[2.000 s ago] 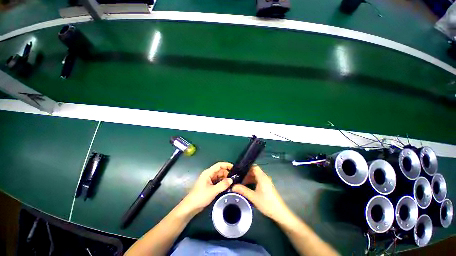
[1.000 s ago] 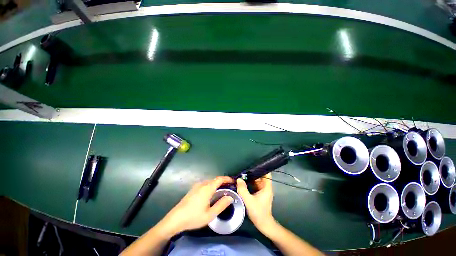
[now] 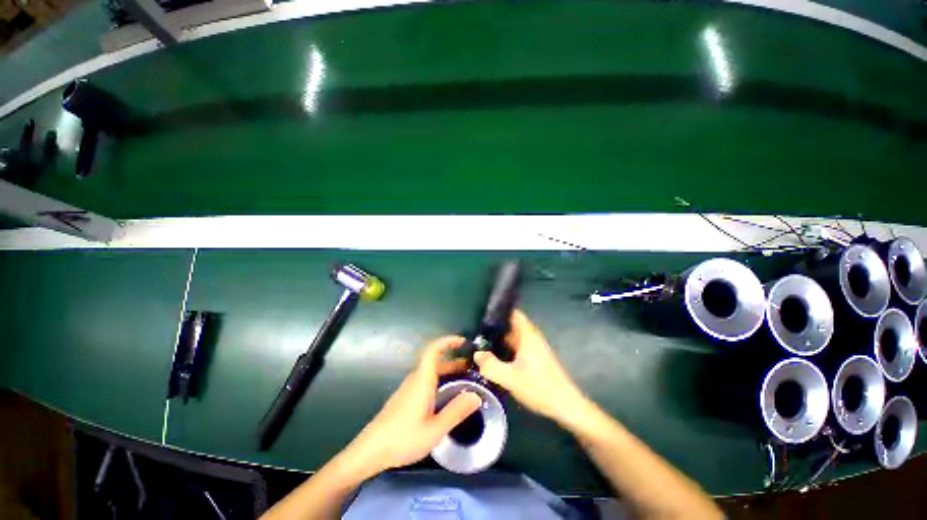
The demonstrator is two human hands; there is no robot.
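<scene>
A round black barrel housing with a silver ring face [image 3: 491, 437] stands low in the middle, close to my body, its ring facing up. My left hand [image 3: 412, 406] grips it, the thumb over the ring and the fingers at its far side. A slim black housing [image 3: 500, 295] points away from me above the barrel and is slightly blurred. My right hand [image 3: 529, 371] holds the near end of the slim housing where it meets the barrel. The joint between the two parts is mostly hidden by my fingers.
A mallet [image 3: 317, 350] with a yellow face lies left of my hands. A spare slim housing [image 3: 190, 353] lies further left. Several silver-ringed barrels [image 3: 724, 299] with loose wires stand at right. Beyond the white rail [image 3: 386, 234], dark units [image 3: 89, 127] lie on the green strip. A black bin is at lower left.
The slim housing swung right a second ago and now points away from me again. Its wires no longer show at right. My left hand has moved down onto the barrel's ring since the earliest frame.
</scene>
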